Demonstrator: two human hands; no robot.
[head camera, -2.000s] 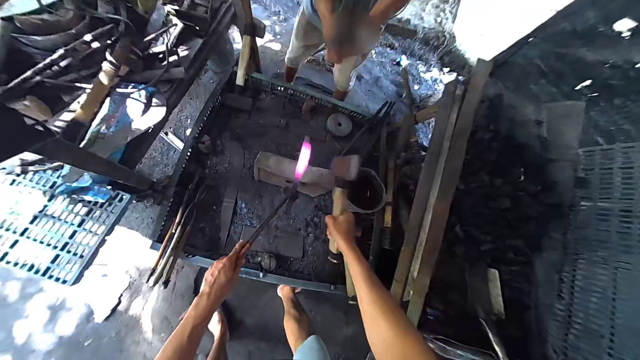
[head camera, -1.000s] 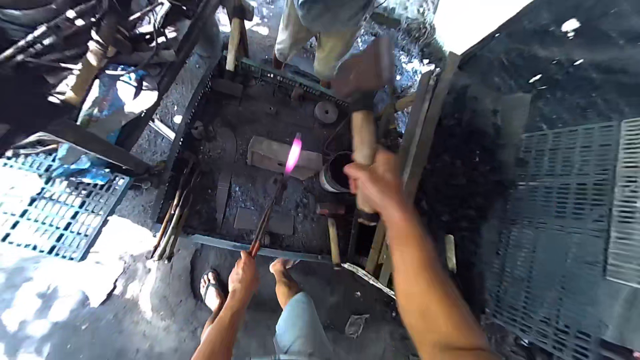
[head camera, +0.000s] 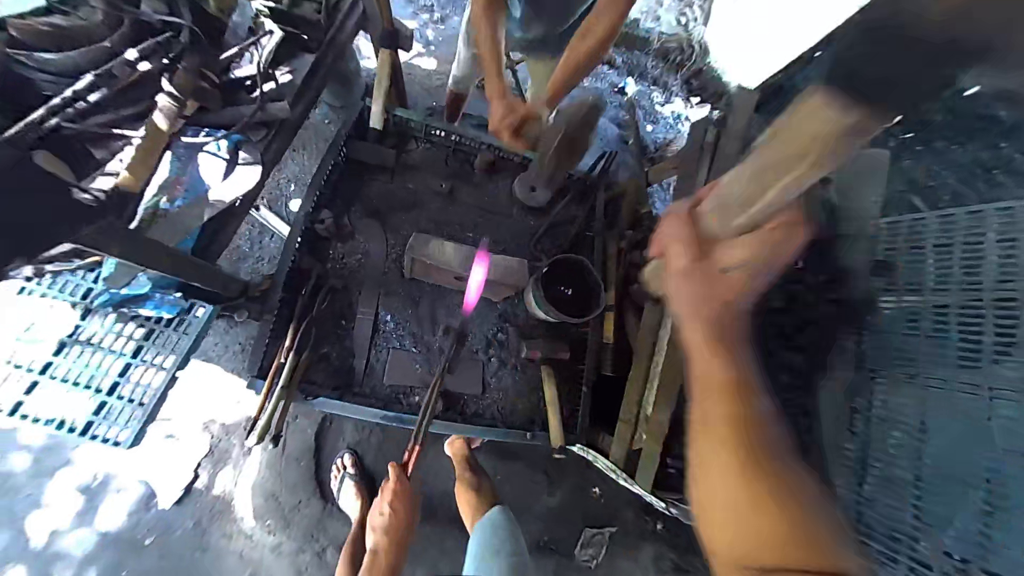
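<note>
Low at the centre, my left hand (head camera: 392, 508) is closed on the handles of long metal tongs (head camera: 436, 388). Their far end holds a glowing pink-hot piece of metal (head camera: 476, 280) over a steel anvil block (head camera: 440, 260). My right hand (head camera: 724, 256) grips the thick wooden handle of a sledgehammer (head camera: 788, 164), raised at the right; its head is dark and blurred at the top right corner. A smaller hammer (head camera: 552, 396) with a wooden handle lies at the near edge of the dark work bed.
Across the bed a co-worker's hands (head camera: 516, 120) hold a blurred hammer (head camera: 568, 140). A round pot of dark liquid (head camera: 566, 288) stands right of the anvil. Metal rods (head camera: 288, 368) lean at the left edge, wooden planks (head camera: 648, 384) at the right. A plastic crate panel (head camera: 112, 360) lies left.
My right hand has let go of the smaller hammer, now lying down, and has raised the sledgehammer up and to the right. The co-worker's hammer has come into view over the bed's far side.
</note>
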